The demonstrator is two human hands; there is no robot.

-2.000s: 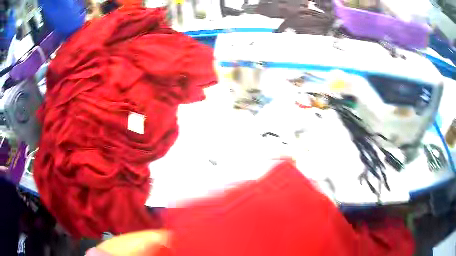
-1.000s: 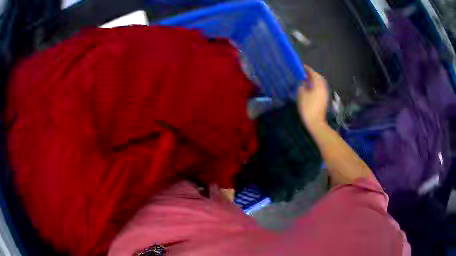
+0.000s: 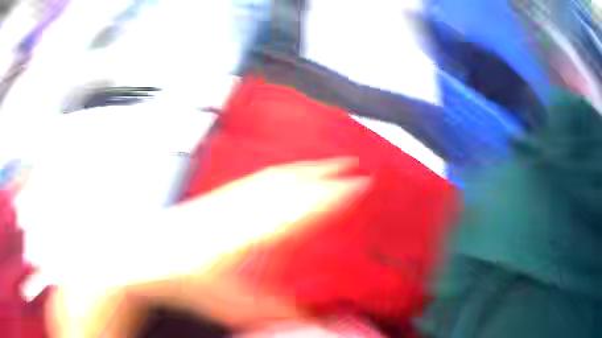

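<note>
The frame is strongly blurred and overexposed. A red garment (image 3: 396, 231) spreads across the middle, beside the bright white table surface. A hand, apparently my left hand (image 3: 297, 198), reaches in from the left over the red cloth, fingers pointing right. Whether it grips the cloth cannot be told. More skin, perhaps my right forearm or hand (image 3: 218, 294), shows low down beside a pink sleeve edge at the bottom. Its fingers cannot be made out.
The white table (image 3: 99, 152) fills the left, with dark strips (image 3: 122, 97) on it. Something blue, perhaps a crate (image 3: 478, 119), is at the upper right. Green cloth (image 3: 521, 224) fills the lower right. More red cloth (image 3: 10, 257) shows at the left edge.
The view has swung from the red heap and blue crate back to the white table's side. A hand is now over red cloth in the middle. The hand seen at the crate's rim is no longer there.
</note>
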